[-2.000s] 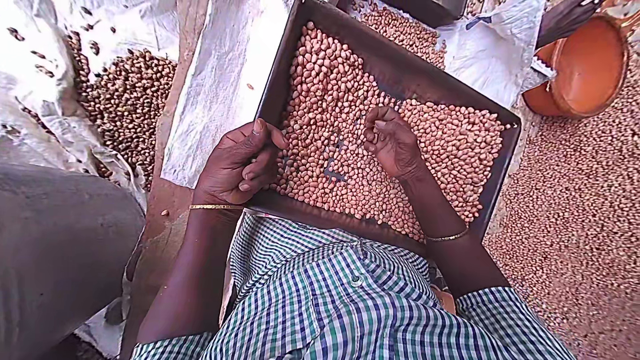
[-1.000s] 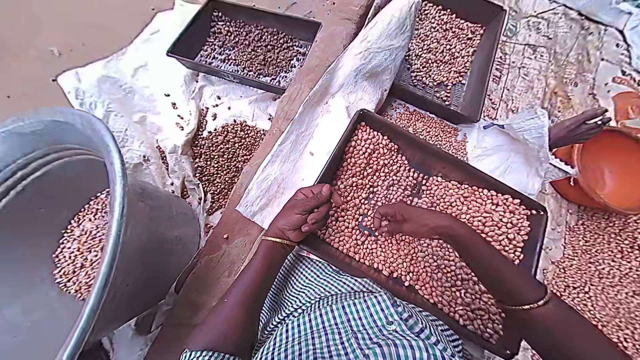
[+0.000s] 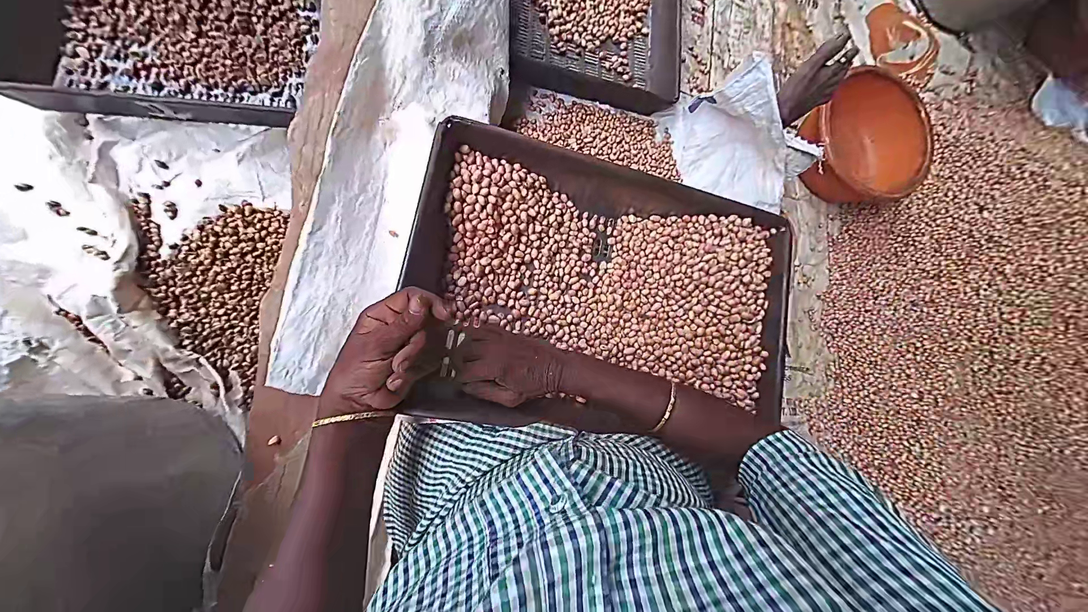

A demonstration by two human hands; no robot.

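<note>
A dark rectangular tray with a slotted bottom lies in front of my body, spread with pinkish-brown nuts or seeds. At its near left corner is my left hand, its fingers curled and thumb near the fingertips; whether it pinches a nut or the rim cannot be seen. My right hand reaches across the near side of the tray, just right of the left hand, with its fingertips down at the tray bottom beside the edge of the nuts. Bare slots show between the two hands. What the right fingers touch is hidden.
Another tray of nuts stands beyond, and a tray of darker ones is at upper left. Dark nuts lie on white sheeting. An orange bowl is near another person's hand. A large metal vessel stands lower left.
My right hand has moved from among the nuts in the middle of the tray to its near left corner, beside my left hand. The view has shifted.
</note>
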